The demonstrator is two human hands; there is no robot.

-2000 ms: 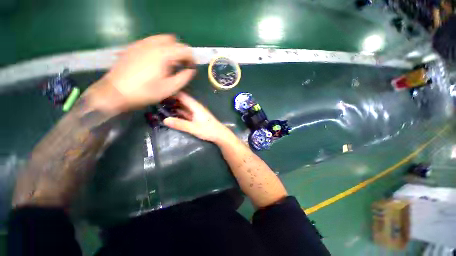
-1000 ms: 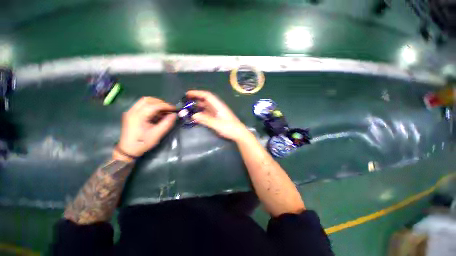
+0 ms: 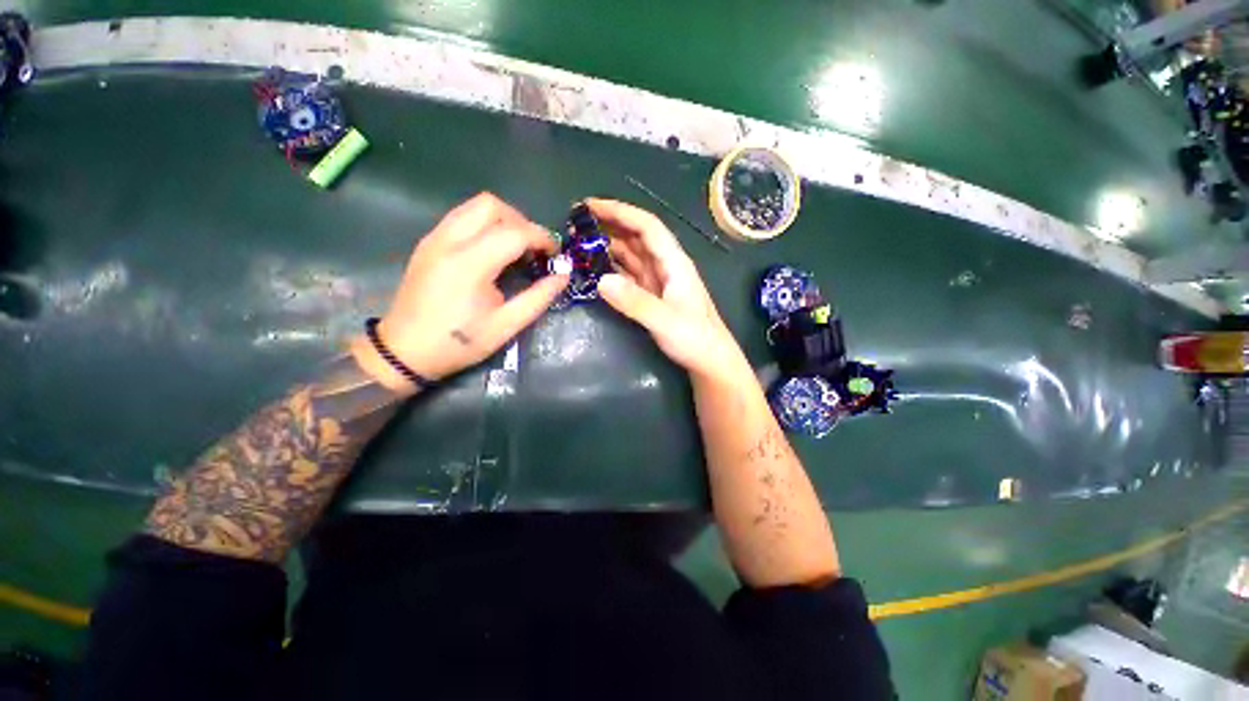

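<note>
A small dark unit point(image 3: 586, 256) with blue and silver detail is held between both hands above the green bench covering. My right hand point(image 3: 655, 284) grips its right side with thumb and fingers. My left hand point(image 3: 470, 288) has its thumb and fingertips on the unit's left side, at a small pale bit. The fingers hide much of the unit. A pale yellow ring point(image 3: 755, 193) with small dark bits inside lies beyond my right hand. A thin dark rod point(image 3: 678, 214) lies just left of the ring.
A joined unit point(image 3: 811, 342) with two blue discs and black blocks lies right of my right hand. A blue disc point(image 3: 301, 118) with red wires and a green cell point(image 3: 338, 158) lie at far left. A pale rail point(image 3: 548, 99) crosses behind. A red and yellow object point(image 3: 1205, 352) is at far right.
My left hand has come down from near the rail to the unit in my right hand. The view has shifted and turned, so the bench things appear displaced.
</note>
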